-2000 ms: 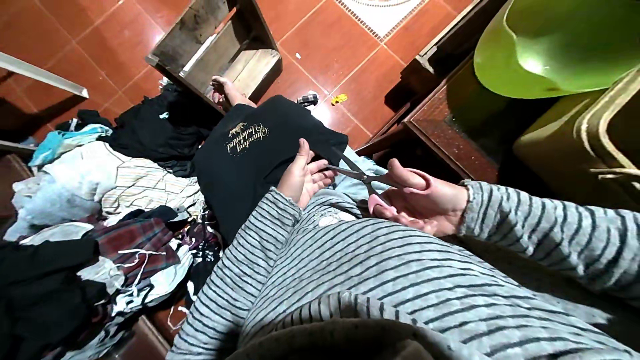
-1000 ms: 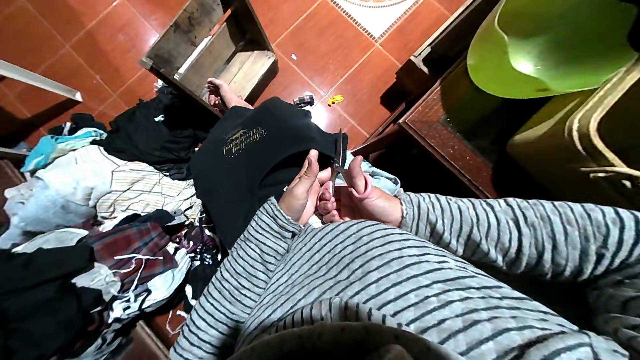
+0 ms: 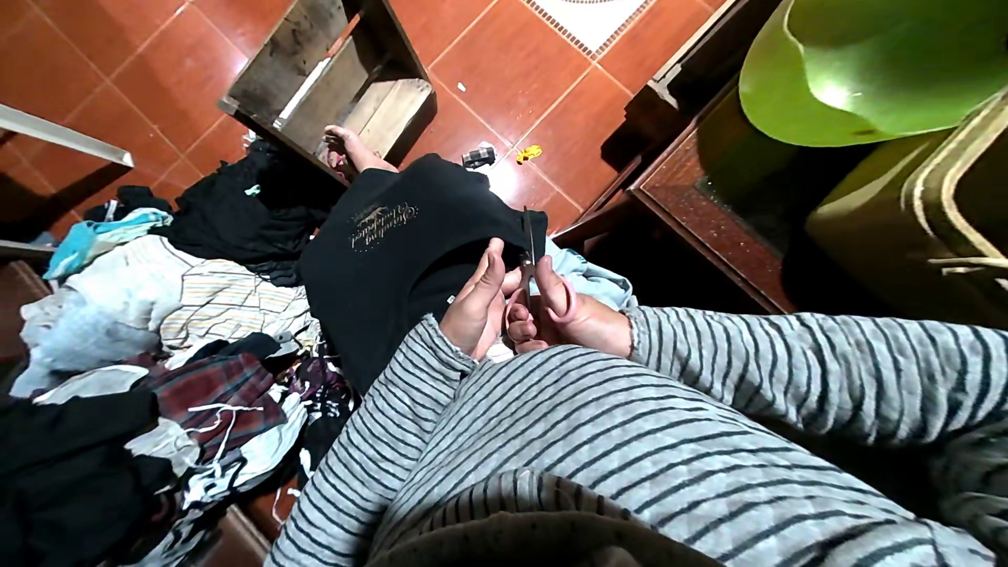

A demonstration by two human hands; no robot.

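My right hand (image 3: pixel 571 311) holds scissors (image 3: pixel 528 256) by their pink handles, thumb and fingers in the loops. The blades point away from me over the end of a black garment (image 3: pixel 409 244) with gold lettering, spread across my lap; they look nearly closed. My left hand (image 3: pixel 482 295) is beside the scissors, thumb raised, at the edge of the same garment. Whether its fingers pinch cloth is hidden. Light blue cloth (image 3: pixel 587 276) shows beyond my right hand.
Piled clothes (image 3: pixel 228 291) lie at the left. A wooden drawer (image 3: pixel 402 102) rests on the tiled floor near my bare foot (image 3: pixel 354 150). A small yellow item (image 3: pixel 529 153) is on the tiles. Dark wooden furniture (image 3: pixel 709 205) and a green plastic basin (image 3: pixel 827 94) are at the right.
The scissors were wide apart two seconds ago; their blades have come together and turned to point away from me. My right hand has moved left, close to my left hand.
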